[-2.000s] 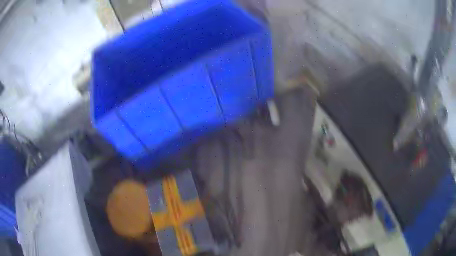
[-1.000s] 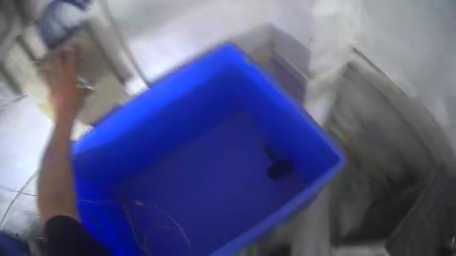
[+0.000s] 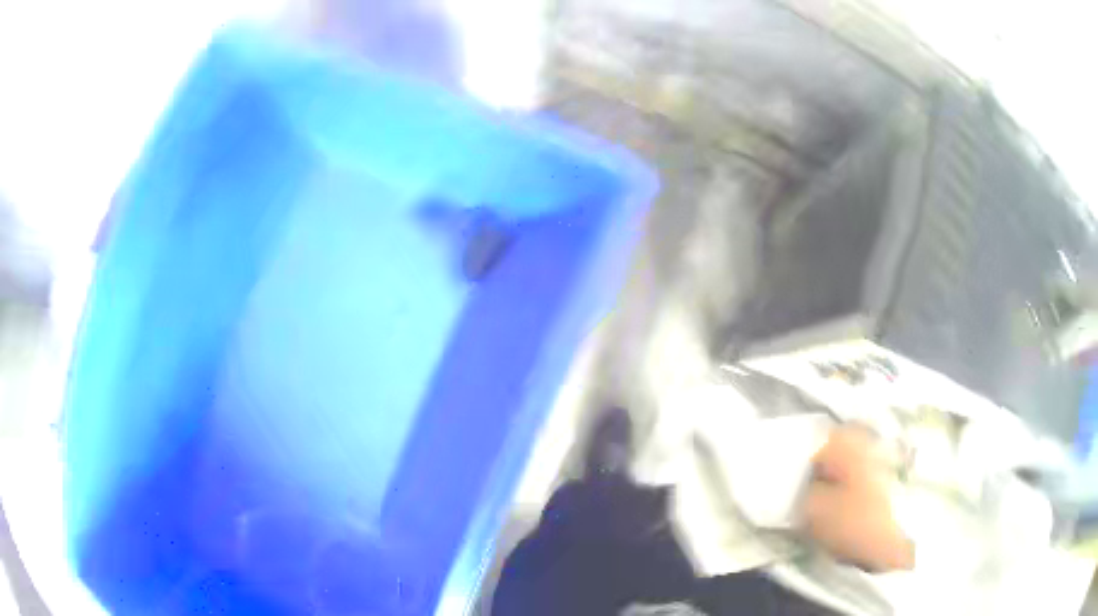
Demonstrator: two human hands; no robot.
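Note:
A large blue crate [image 3: 271, 349] fills the left half of the view, tilted and overexposed. A small dark thing [image 3: 485, 247] lies inside near its upper right corner. At the lower right, my right hand [image 3: 861, 499] is blurred against pale, white fabric-like pieces [image 3: 747, 481]. The pieces lie around the hand on both sides; whether its fingers grip them cannot be told. My left hand is not in view.
A dark clothed shape, seemingly my own body [image 3: 590, 554], is at the bottom middle. Grey, blurred structures with a ribbed edge [image 3: 945, 217] stand at the upper right. A blue patch shows at the right rim.
The crate has shifted left in the view and appears brighter. My left arm, stretched out at the left a second ago, is gone from view. My right hand and the white pieces have appeared.

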